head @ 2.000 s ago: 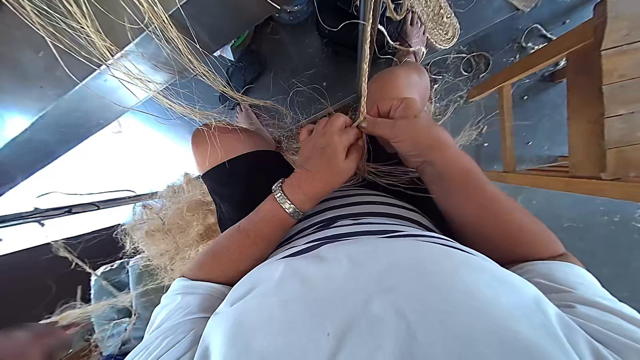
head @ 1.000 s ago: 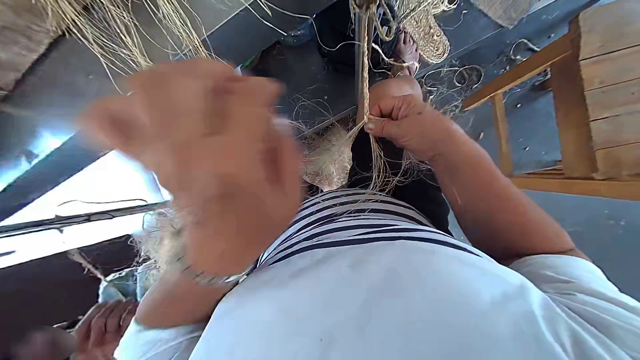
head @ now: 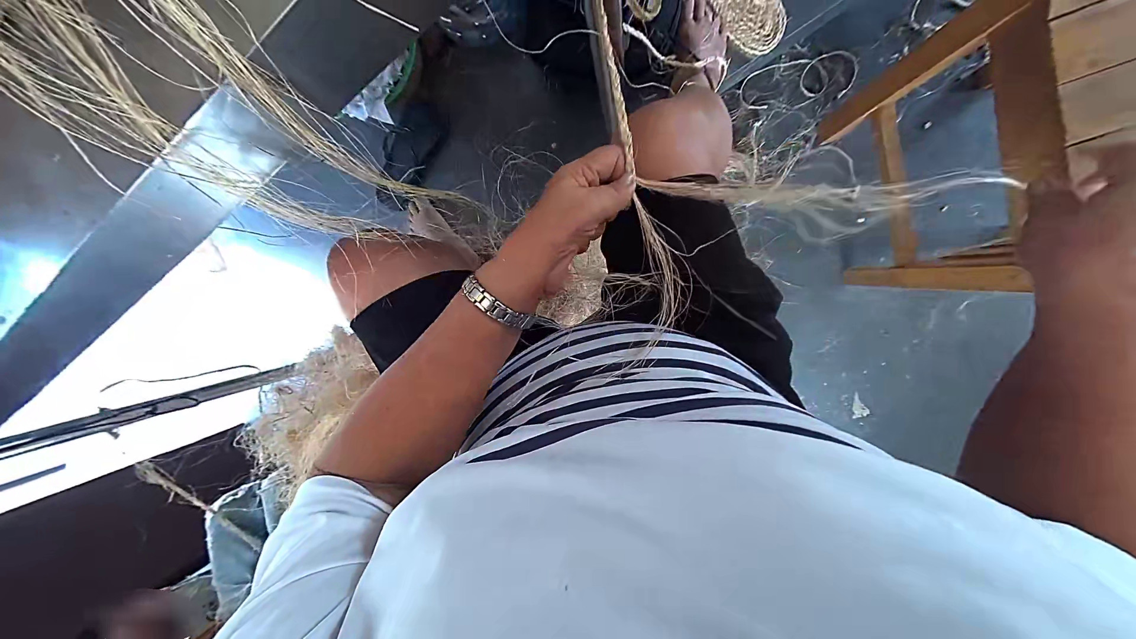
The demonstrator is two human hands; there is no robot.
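A braided cord of pale plant fibre (head: pixel 609 53) runs down from the top, alongside a thin dark bar. My left hand (head: pixel 586 200) pinches the braid at its lower end, above my lap. Loose fibre strands (head: pixel 658 266) hang from that point over the striped cloth. Another bundle of strands (head: pixel 799 190) stretches out to the right, drawn by my right hand (head: pixel 1087 191), which is blurred at the right edge; its fingers close on the far ends. Part of a fibre bunch (head: pixel 581 288) lies under my left wrist.
Long loose fibres (head: pixel 293 106) hang at upper left beside a metal beam (head: pixel 169 204). A wooden frame (head: pixel 941 279) stands at right. A coiled fibre mat (head: pixel 753 19) and a foot (head: pixel 703 40) show at top. Fluffy fibre (head: pixel 324 404) lies at left; another person's blurred hand (head: pixel 146 614) is below it.
My left hand, raised and blurred at left a second ago, now holds the braid. My right hand has left the braid and moved far right, with strands stretched out.
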